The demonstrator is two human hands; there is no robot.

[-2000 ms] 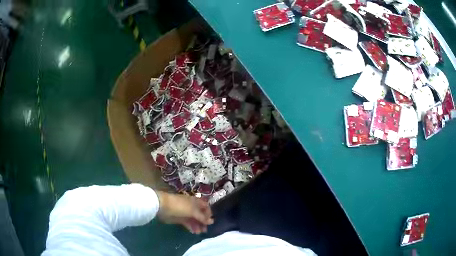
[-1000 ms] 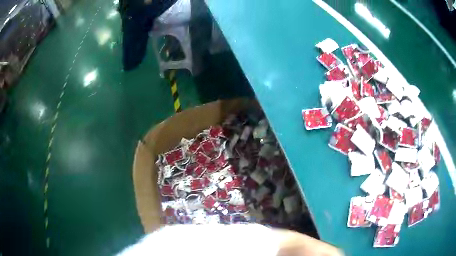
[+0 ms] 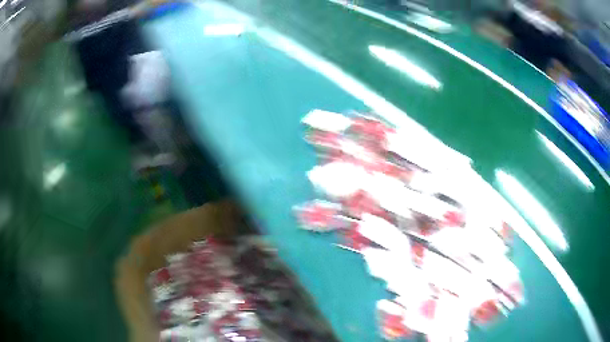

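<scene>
The frame is blurred by head motion. A pile of red circuit boards (image 3: 361, 200), several with white sides up, lies on the green bench (image 3: 274, 160) in front of me. Below the bench edge, a brown cardboard carton (image 3: 137, 257) holds many more red and white boards, cut off by the lower edge of the picture. Neither my left hand nor my right hand is in the picture.
A green conveyor (image 3: 461, 113) with white rails runs beyond the bench. A blue tote (image 3: 578, 123) with pale contents stands across it at the far right, near a person (image 3: 535, 30). A pale stool (image 3: 148, 80) and dark-clothed legs show at upper left.
The view has swung right and up along the line. The bench pile now sits nearer the middle and the carton lower left. The forearm and hand seen before have left the picture.
</scene>
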